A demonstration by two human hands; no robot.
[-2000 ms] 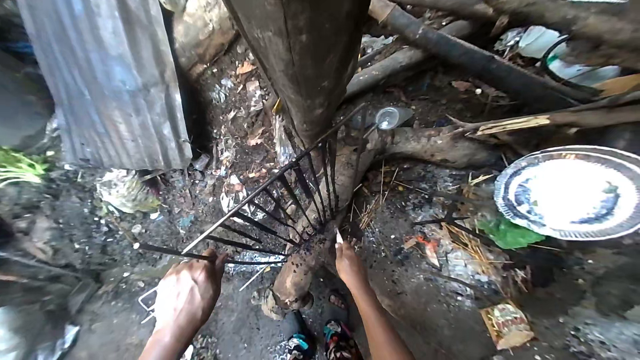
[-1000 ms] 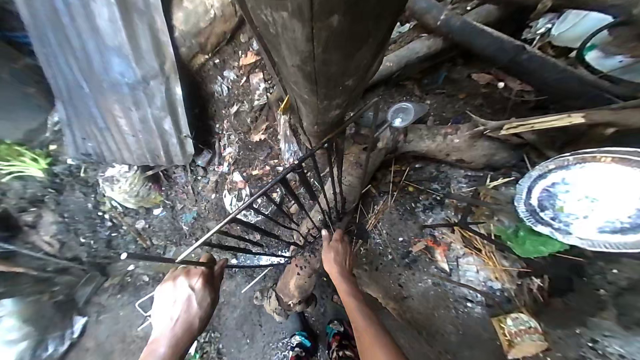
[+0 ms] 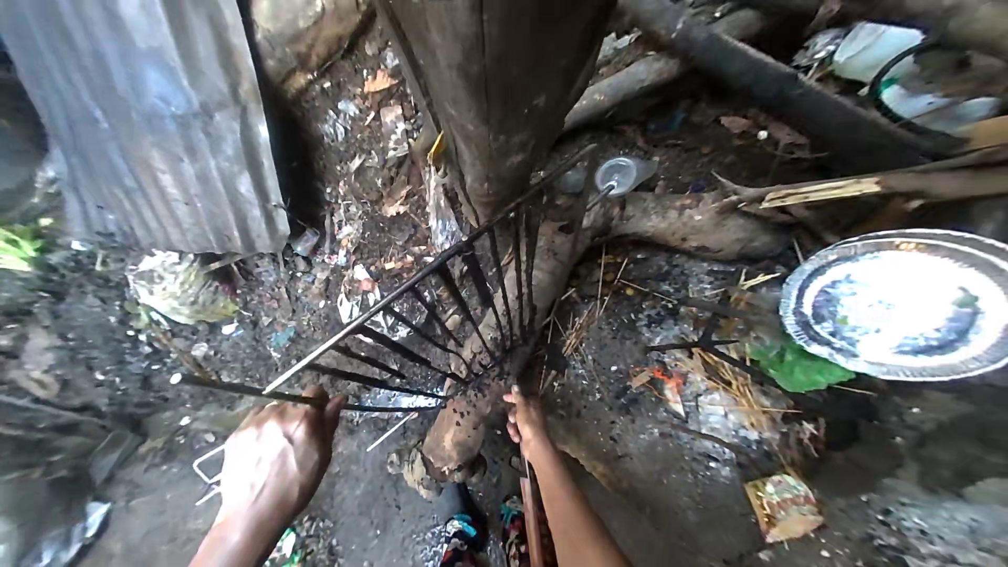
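A blackened metal grill rack of fanned bars (image 3: 394,298) leans over a log (image 3: 457,429), its bars converging on the wood. My left hand (image 3: 279,449) is closed round the end of its outer bar, at the lower left. Close to where the bars meet, my right hand (image 3: 526,421) grips a long, thin tool (image 3: 531,504), whose shaft runs down beneath the forearm. The tool's working end is hidden among the dark bars and my fingers, and its kind cannot be told. Small black flakes lie on the log below the bars.
Glowing embers (image 3: 668,382) with straw and ash lie at the right, near a metal tray (image 3: 898,303) and a green leaf (image 3: 799,365). A wooden post (image 3: 504,94) rises ahead. Corrugated sheet metal (image 3: 157,126) stands at the left; a clear plastic bottle (image 3: 622,175) lies beyond the rack.
My right hand has shifted slightly among the bars' converging ends. My left hand keeps its hold on the outer bar.
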